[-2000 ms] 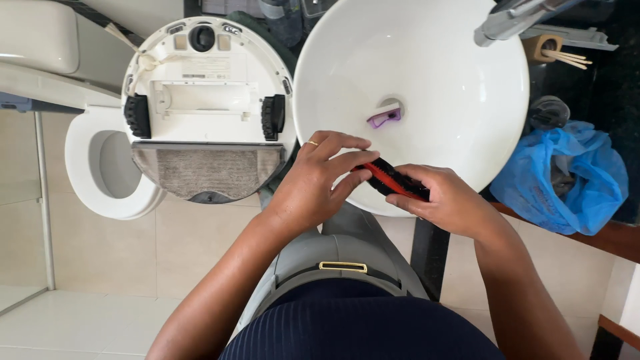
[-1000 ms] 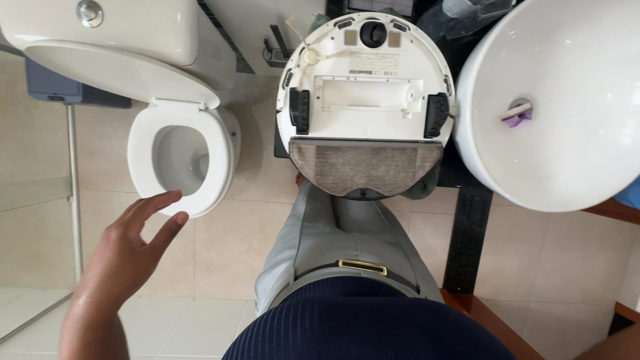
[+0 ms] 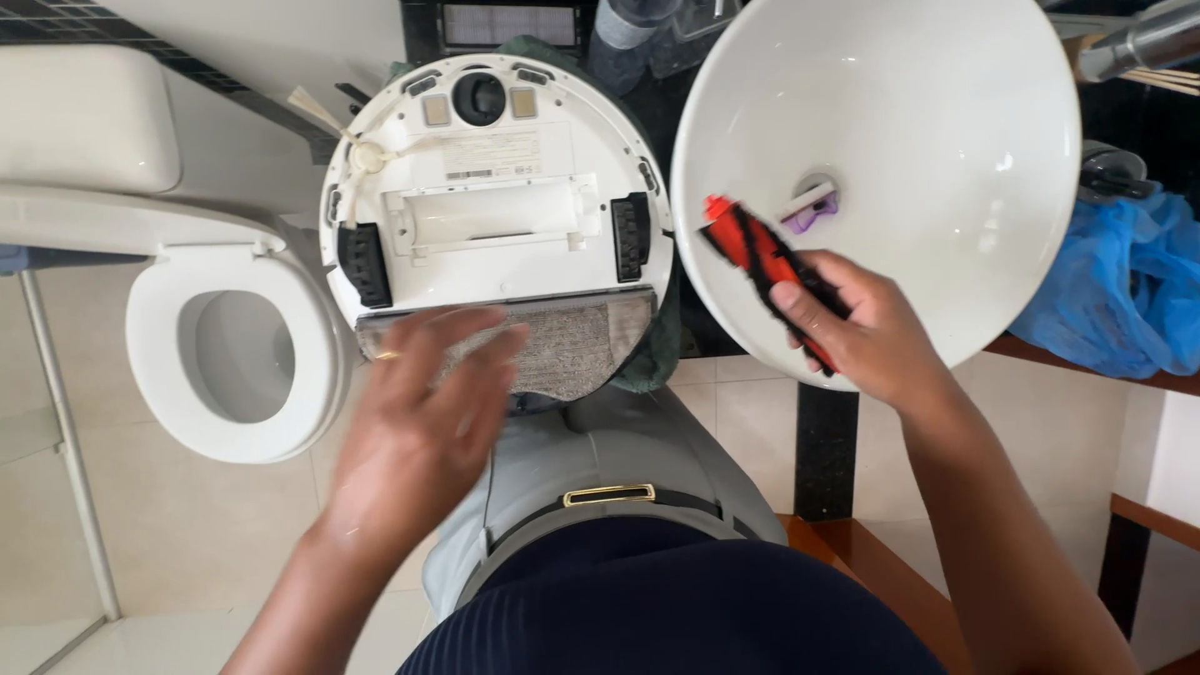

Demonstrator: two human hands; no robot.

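Note:
My right hand (image 3: 844, 328) grips a red and black roller brush (image 3: 750, 248) over the near left edge of the white washbasin (image 3: 975, 187). Empty and slightly blurred, my left hand (image 3: 431, 394) hovers with fingers apart by the grey mop cloth (image 3: 562, 342) of a robot vacuum. The white robot vacuum (image 3: 487, 272) lies upside down left of the basin, its brush bay uncovered between two black wheels, a side brush (image 3: 368, 157) at its upper left. A small white and purple tool (image 3: 811, 208) rests at the basin's drain.
A toilet (image 3: 150, 356) with its lid raised stands at the left. A dark green cloth (image 3: 656, 352) lies beneath the vacuum. Behind it are a plastic bottle (image 3: 623, 42) and a filter (image 3: 511, 25). At the right are a metal faucet (image 3: 1144, 42) and a blue plastic bag (image 3: 1116, 281).
My left hand has moved from near the toilet toward the vacuum. The roller brush, between both hands two seconds ago, is now in my right hand alone. The view has shifted.

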